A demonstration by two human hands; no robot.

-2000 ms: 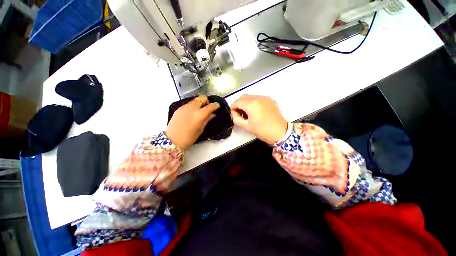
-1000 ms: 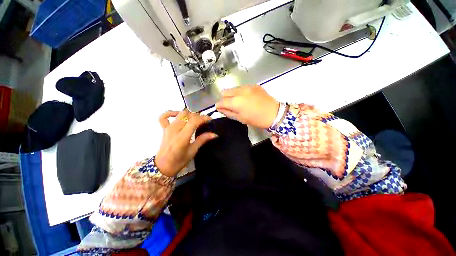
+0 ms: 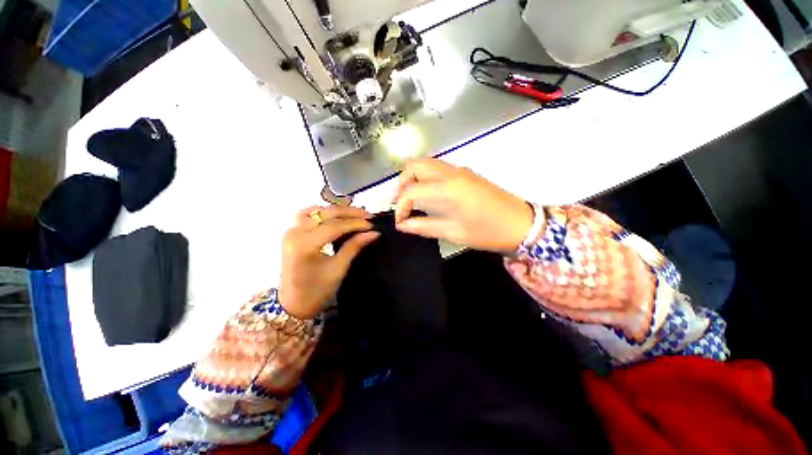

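Observation:
A black fabric piece [image 3: 392, 275] hangs from both hands at the front edge of the machine table and blends into the dark clothing below. My left hand [image 3: 325, 258] pinches its upper left edge between thumb and fingers. My right hand [image 3: 458, 209] pinches the top edge close beside it. The presser foot and needle area [image 3: 367, 120] is just above the hands, beside a bright lamp spot, with no fabric under it. The thread snips [image 3: 532, 88] with red handles lie on the bed plate [image 3: 463, 71].
A stack of black pieces [image 3: 141, 284] and two rounded black caps [image 3: 78, 218], [image 3: 142, 160] lie on the white table [image 3: 223, 178] at left. The white sewing machine [image 3: 579, 31] stands at the back. A black cord [image 3: 614, 91] runs from the snips. A blue crate [image 3: 102, 31] is at upper left.
Since two seconds ago, the black piece has moved from the table down over its front edge. In the last second, my right hand has moved slightly down and right, its fingers now at the fabric's top edge.

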